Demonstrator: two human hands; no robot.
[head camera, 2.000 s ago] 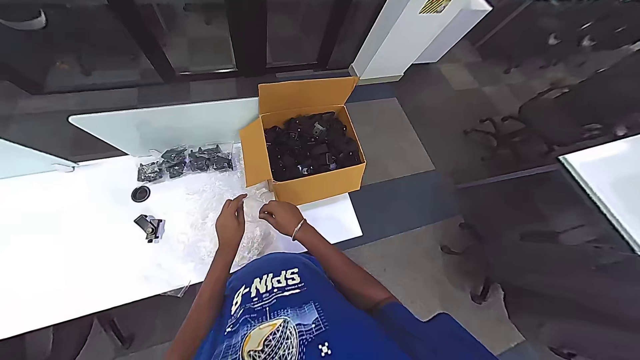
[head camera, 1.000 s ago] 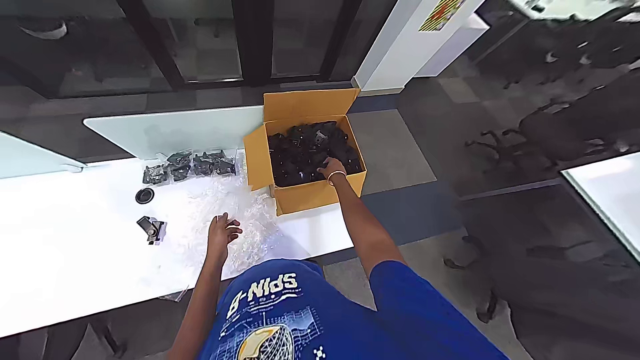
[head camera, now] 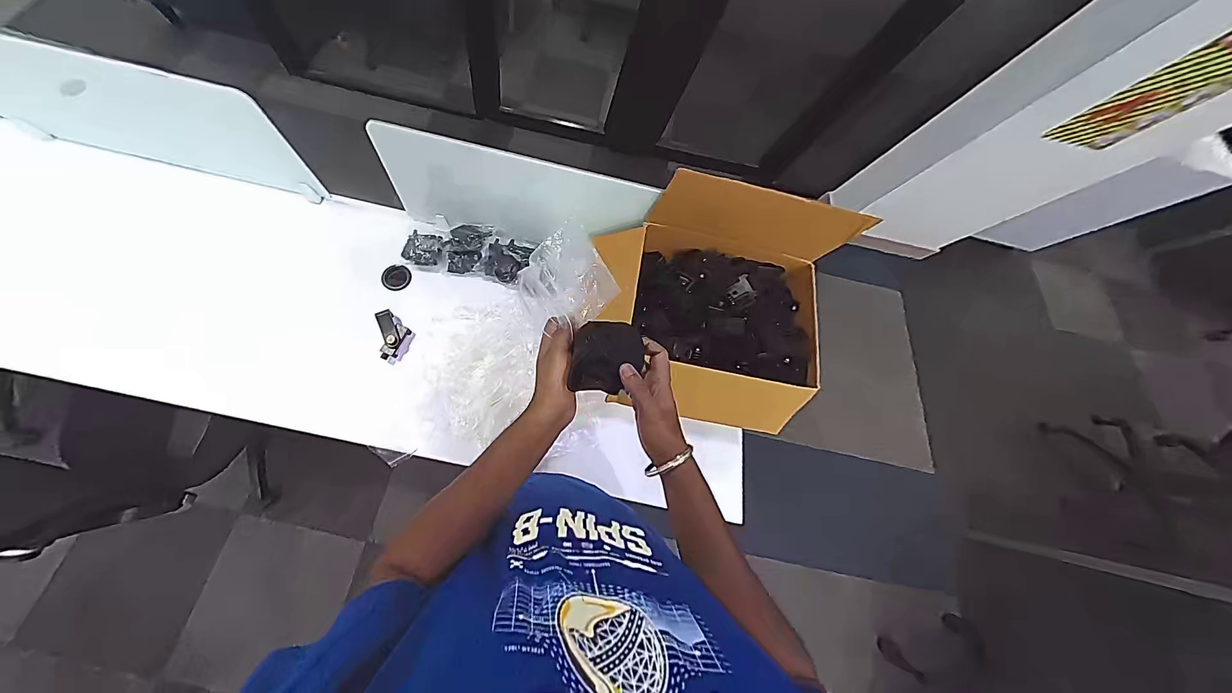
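A black part [head camera: 604, 357], its exact kind unclear, is held between my two hands above the table's right end. My left hand [head camera: 554, 371] grips its left side, beside a clear plastic bag [head camera: 568, 274] that stands up behind. On the other side, the fingers of my right hand [head camera: 651, 390] press against the part's right edge. Just to the right, an open cardboard box [head camera: 746, 395] is filled with many similar black parts [head camera: 722, 308]. Crumpled clear plastic bags [head camera: 486, 371] lie in a heap on the table left of my left hand.
Several bagged black parts [head camera: 462, 252] lie along a frosted divider [head camera: 510, 178] on the white table [head camera: 192, 289]. Nearer are a round black ring-like piece [head camera: 396, 277] and a small black device with a metal fitting [head camera: 390, 333]. Chairs stand beyond the table's edges.
My right hand has come out of the box, and a black part is now between both hands. My left hand, holding nothing visible a second ago, grips it too. The view has shifted.
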